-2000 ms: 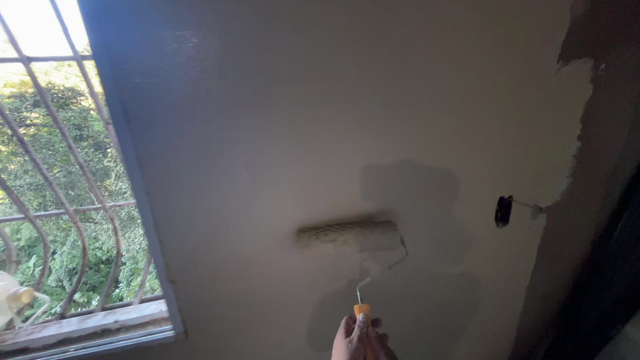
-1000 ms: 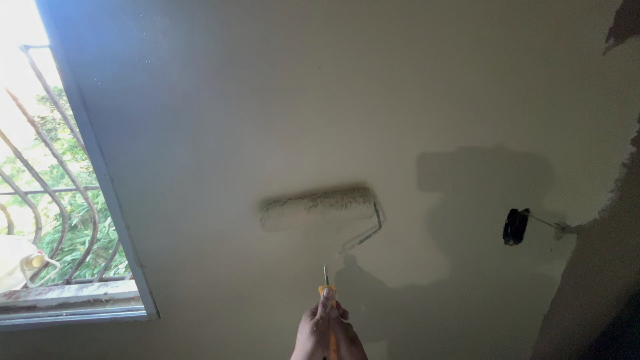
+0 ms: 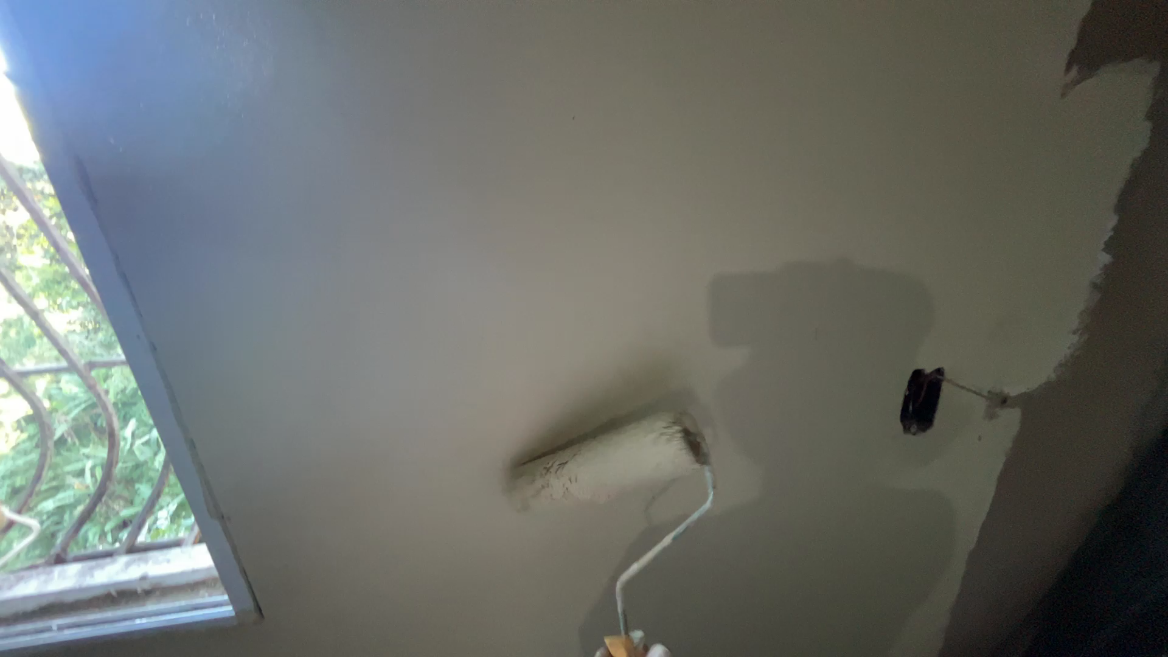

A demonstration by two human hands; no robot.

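Observation:
A paint roller [image 3: 607, 461] with a pale, paint-coated sleeve lies against the wall [image 3: 474, 228], its right end tilted upward. Its bent metal frame runs down to an orange handle at the bottom edge. Only the fingertips of what looks like my right hand [image 3: 655, 650] show, closed around that handle; the rest is cut off by the frame. My left hand cannot be made out.
At the left is a window frame [image 3: 146, 365] with curved metal bars [image 3: 100, 429] outside. A dark recessed box [image 3: 922, 401] sits in the wall at right, near a ragged border with a browner surface [image 3: 1049, 474]. Shadows fall across the wall.
The roller has moved lower on the wall relative to the dark box and tilted from nearly level. More of my hand was visible at the handle before; it is now mostly below the view.

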